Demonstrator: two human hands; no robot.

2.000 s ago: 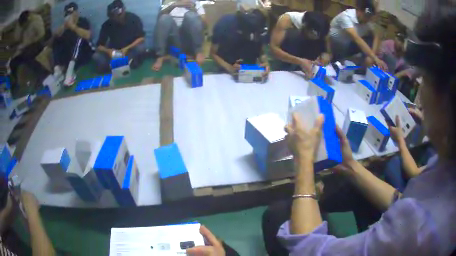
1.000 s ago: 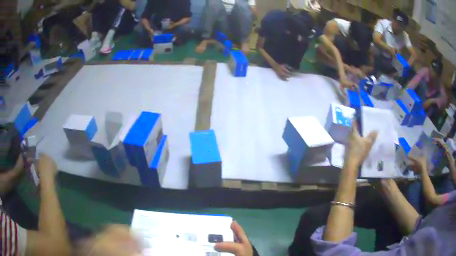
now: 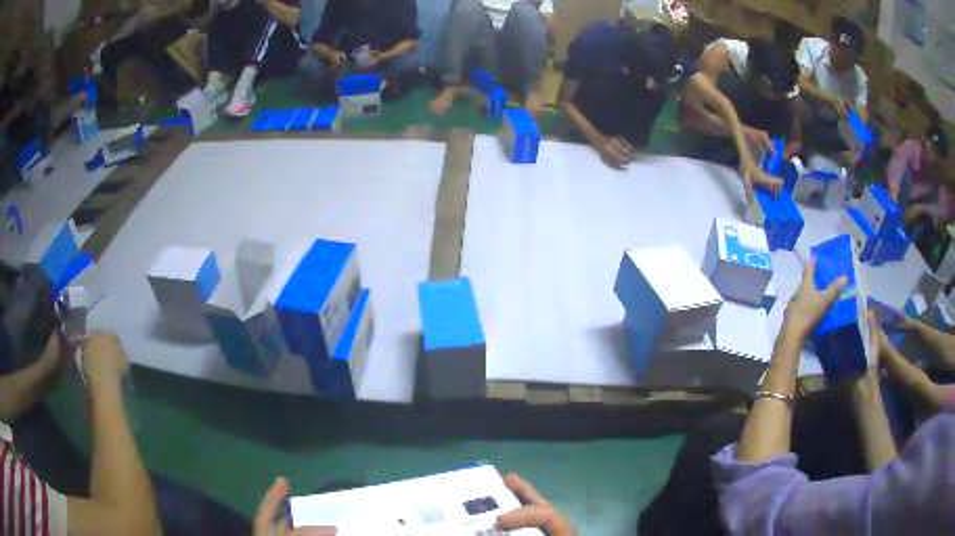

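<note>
A white printed carton [image 3: 419,507] with a dark product picture near its right end is held low at the bottom edge of the view, partly cut off. My right hand [image 3: 534,509] grips its right end, with the thumb on the printed face. My left hand [image 3: 281,511] holds its left end and is partly cut off by the picture's edge. The carton's printed face is turned up, and a thin blue edge shows along its far side.
Blue-and-white cartons stand on the white table [image 3: 314,178]: a group at left [image 3: 314,304], one near the centre [image 3: 452,335], several at right [image 3: 670,298]. A neighbour in purple sleeves holds a blue carton [image 3: 841,304] at right. A striped-sleeved neighbour [image 3: 100,440] works at left. Others sit across the table.
My left hand has come from a blur beside the carton onto its left end. The carton is now tilted, its right end higher. The right neighbour's carton has turned from white face to blue side.
</note>
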